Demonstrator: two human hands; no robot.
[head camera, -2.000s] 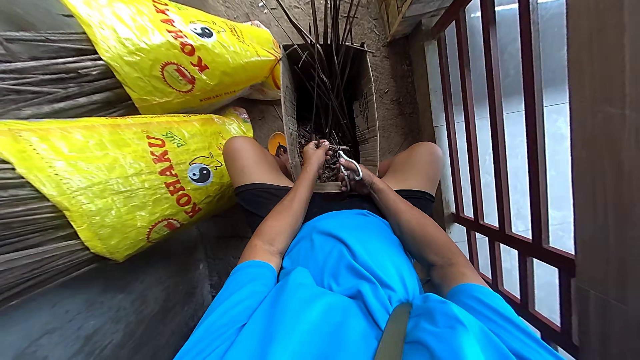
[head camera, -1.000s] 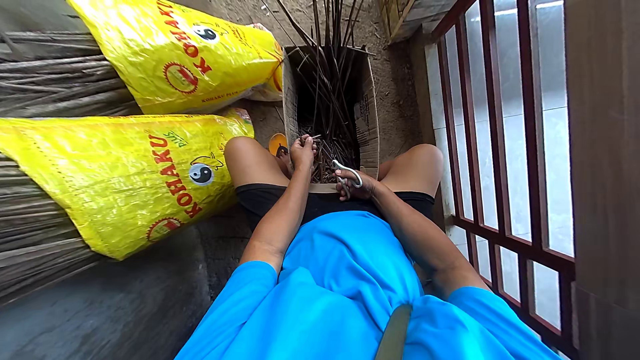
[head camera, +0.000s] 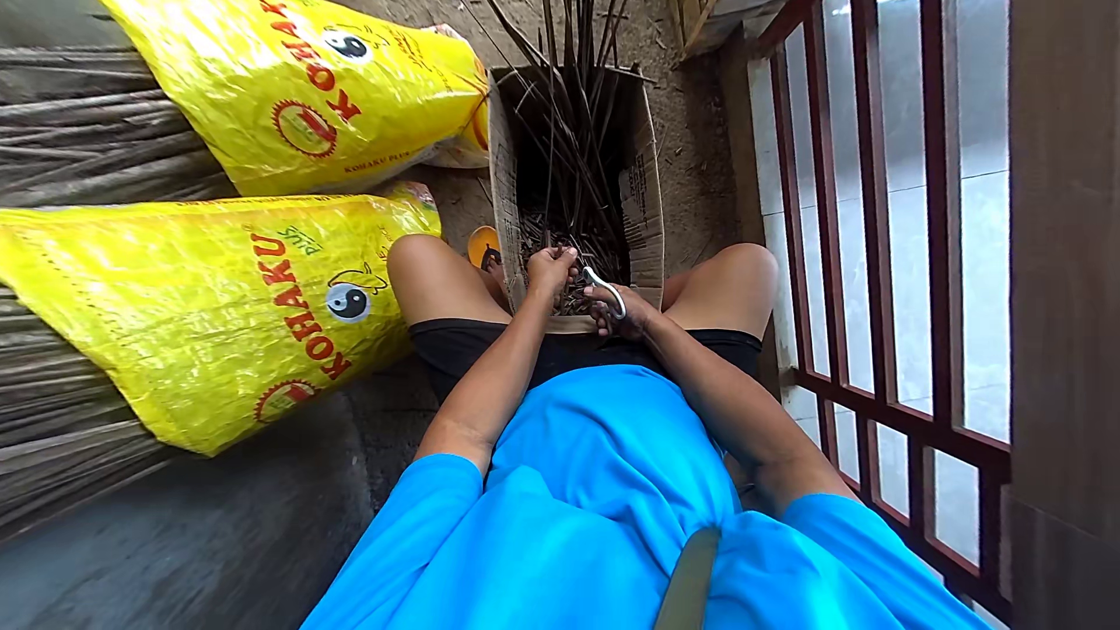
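Between my knees stands an open cardboard box (head camera: 649, 210) with long thin dark stalks (head camera: 573, 114) leaning in it and many short cut pieces (head camera: 573, 302) at its near end. My left hand (head camera: 551, 268) is closed on the end of a thin stalk over the near part of the box. Just to its right, my right hand (head camera: 623, 312) grips a cutting tool with pale curved handles (head camera: 605, 291), scissors or pruning shears. The tool's tip points up and left toward my left fingers. Its blades are too small to make out.
Two yellow woven sacks (head camera: 201, 315) holding bundles of long stalks (head camera: 79, 385) lie at the left. A dark red metal railing (head camera: 945, 219) runs along the right. An orange sandal (head camera: 481, 247) shows by the box, and a wooden frame (head camera: 700, 26) is at the top.
Both hands were close together two seconds ago, then farther apart one second ago. Now they are nearer each other again, with the tool still in my right hand.
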